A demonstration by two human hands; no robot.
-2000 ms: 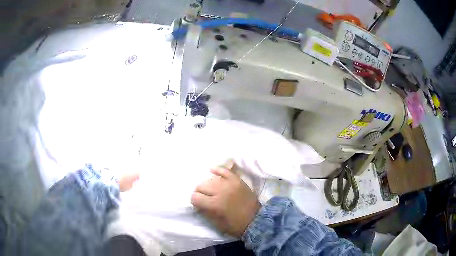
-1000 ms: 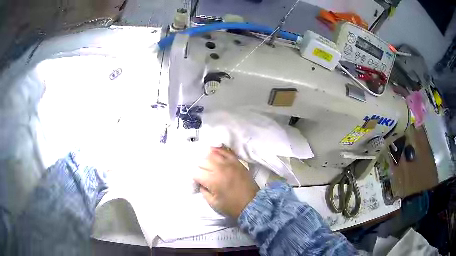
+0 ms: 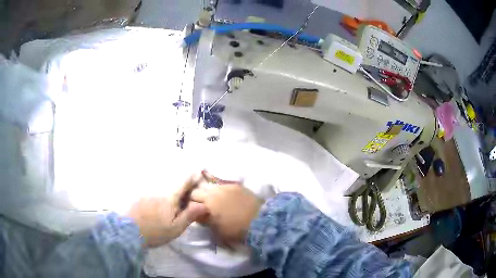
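White fabric (image 3: 293,163) lies under the arm of the cream sewing machine (image 3: 283,81) and spreads toward the front table edge, partly lost in glare. My left hand (image 3: 163,220) and my right hand (image 3: 228,209) are close together on the fabric, in front of the needle area (image 3: 211,122). Their fingers meet or overlap and are blurred. The fabric seems gathered between and below them, but the exact grip of each hand is hidden. A pale thread runs down to the machine head.
Looped-handle scissors (image 3: 367,209) lie under the right end of the machine arm. A control panel (image 3: 390,54) and a small white box (image 3: 342,53) sit behind the arm. A blue tube (image 3: 255,26) runs along the top. More white cloth (image 3: 446,265) is at the bottom right.
My left hand has come into clear view and moved right to meet my right hand, which has shifted slightly down. The fabric under the arm now lies flatter and reaches further right.
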